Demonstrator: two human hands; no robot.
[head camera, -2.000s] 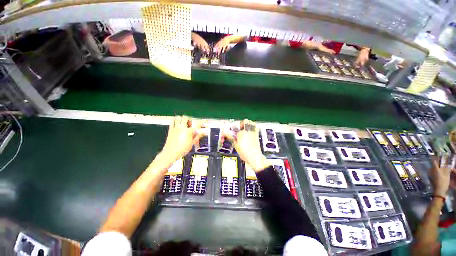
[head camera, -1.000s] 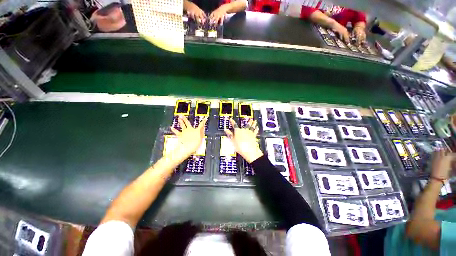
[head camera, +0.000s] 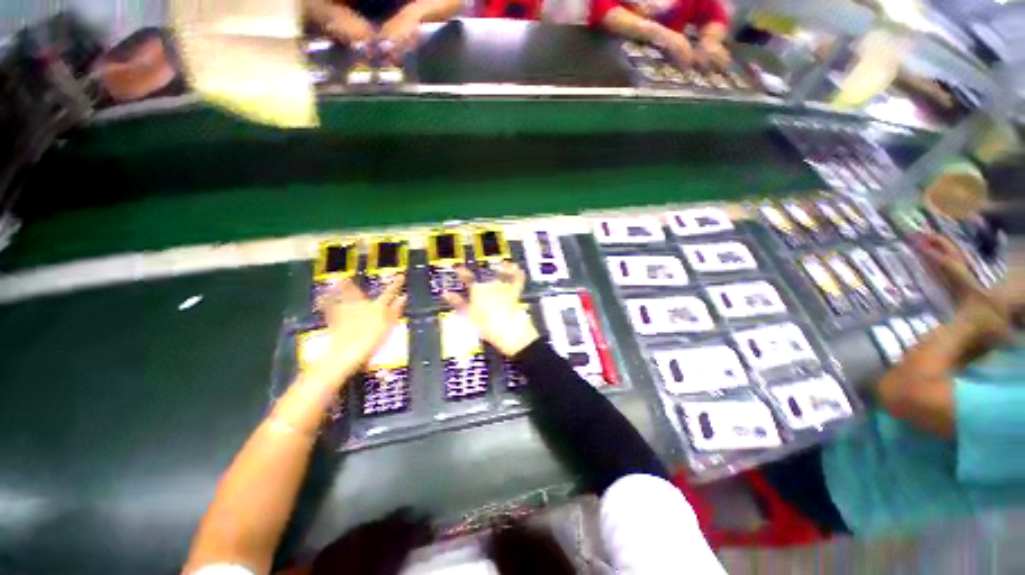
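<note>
A blister tray (head camera: 433, 427) lies on the dark green bench in front of me. Its back row holds several face-up phones (head camera: 388, 256) with yellow frames and black screens. Its front row holds several face-up phones (head camera: 465, 376) with glaring screens. Two phones lie back side up at the tray's right end, one behind (head camera: 547, 256) and one in front. A red stick (head camera: 600, 337) lies beside the front one. My left hand (head camera: 360, 320) rests with fingers spread on the left phones' keypads. My right hand (head camera: 495, 306) lies likewise on the phones further right. Neither hand grips a phone.
A tray of white-backed phones (head camera: 699, 368) lies to the right, with another tray of phones (head camera: 837, 281) beyond it. Another worker's arm (head camera: 939, 359) reaches in there. The green conveyor belt (head camera: 450, 169) runs behind. Workers' hands (head camera: 379, 34) show opposite.
The view has swung, so the tray sits further left in the picture. Both my hands stay spread over the phones. Since the earliest frame, they have come off the back-row phones' upper parts, baring the black screens.
</note>
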